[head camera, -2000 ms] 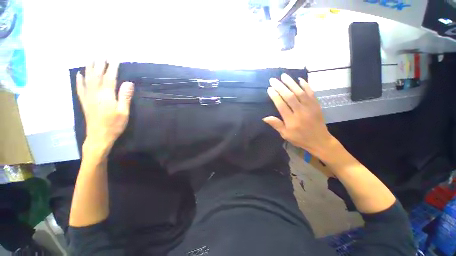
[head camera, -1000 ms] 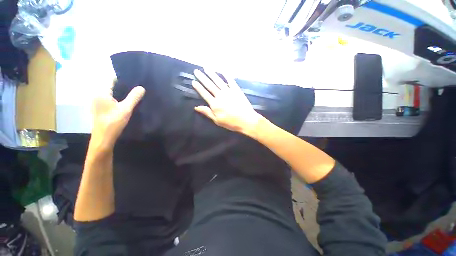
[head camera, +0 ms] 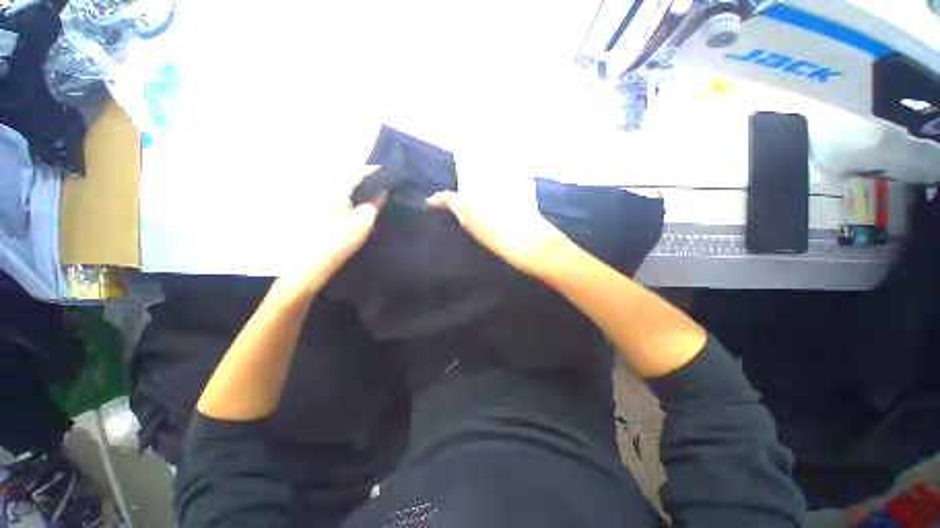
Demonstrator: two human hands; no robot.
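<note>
The black garment panel (head camera: 443, 268) lies over the table edge and down onto my lap. Its upper left part is bunched and folded up between my hands. My left hand (head camera: 345, 232) grips the fold from the left, thumb on the cloth. My right hand (head camera: 495, 222) holds the cloth from the right, fingertips near the fold; glare washes out part of this hand. The panel's right part lies flat beyond my right hand. No buckles can be made out now.
The white sewing machine head (head camera: 794, 62) with JACK lettering stands at upper right. A black phone (head camera: 778, 183) and a small red-and-white item (head camera: 864, 209) lie on the table (head camera: 711, 270) at right. Cardboard (head camera: 101, 196) and clear plastic (head camera: 103, 46) are at left.
The flat panel's left part is now gathered and folded up. My left hand has moved right and closed on the cloth; my right hand has gone from lying flat to holding it.
</note>
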